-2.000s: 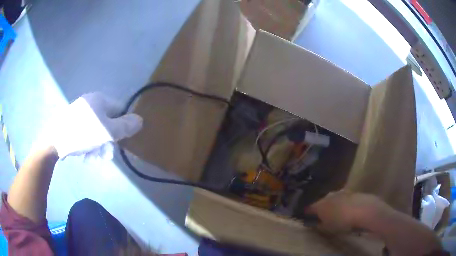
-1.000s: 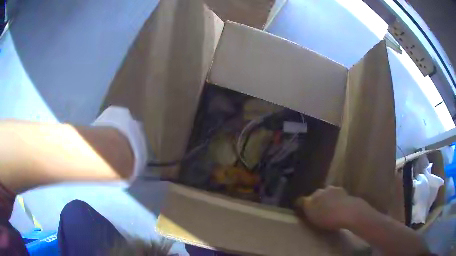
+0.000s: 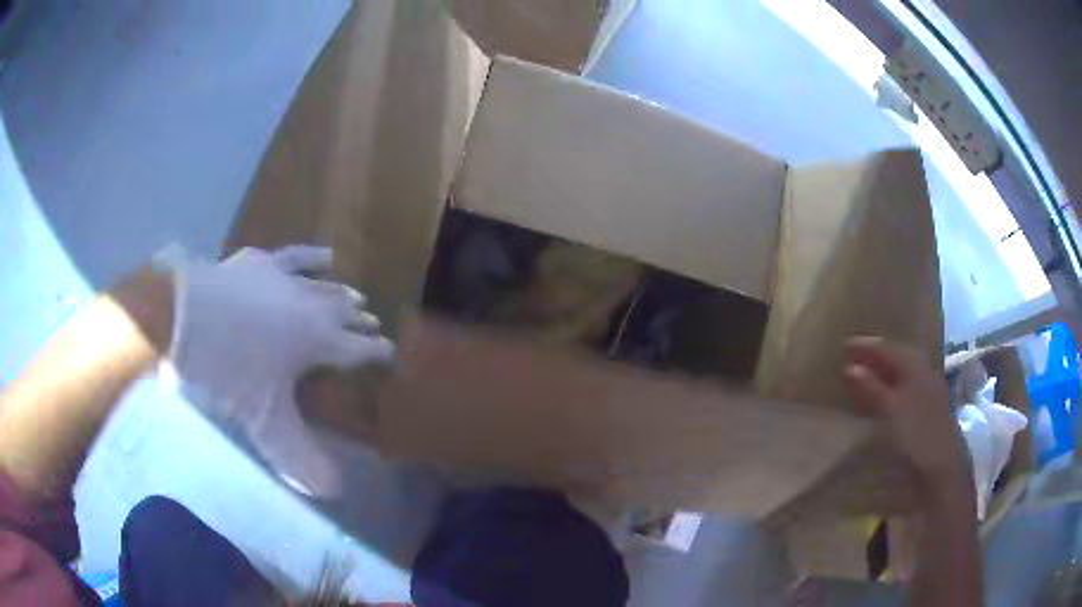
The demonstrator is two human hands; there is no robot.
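Note:
A large open cardboard box [image 3: 617,178] stands in front of me with its flaps up and out. Its near flap [image 3: 593,415] is raised and blurred, and covers part of the opening. Dark and yellowish things lie inside, too dim to name. My left hand [image 3: 279,356], in a white glove, is at the box's left side with fingers spread, touching or close to the left flap. My bare right hand [image 3: 908,403] is at the right end of the near flap; whether it grips the cardboard is unclear.
Another cardboard box [image 3: 528,30] is at the top. At the right a smaller box holds white crumpled material [image 3: 991,433], beside a blue object [image 3: 1054,385]. A socket strip [image 3: 949,113] runs along the upper right. My knees show at the bottom.
The black cord is no longer seen at my left hand, which has moved out of the box's left part. The near flap has come up over the opening. My right hand has moved right and up.

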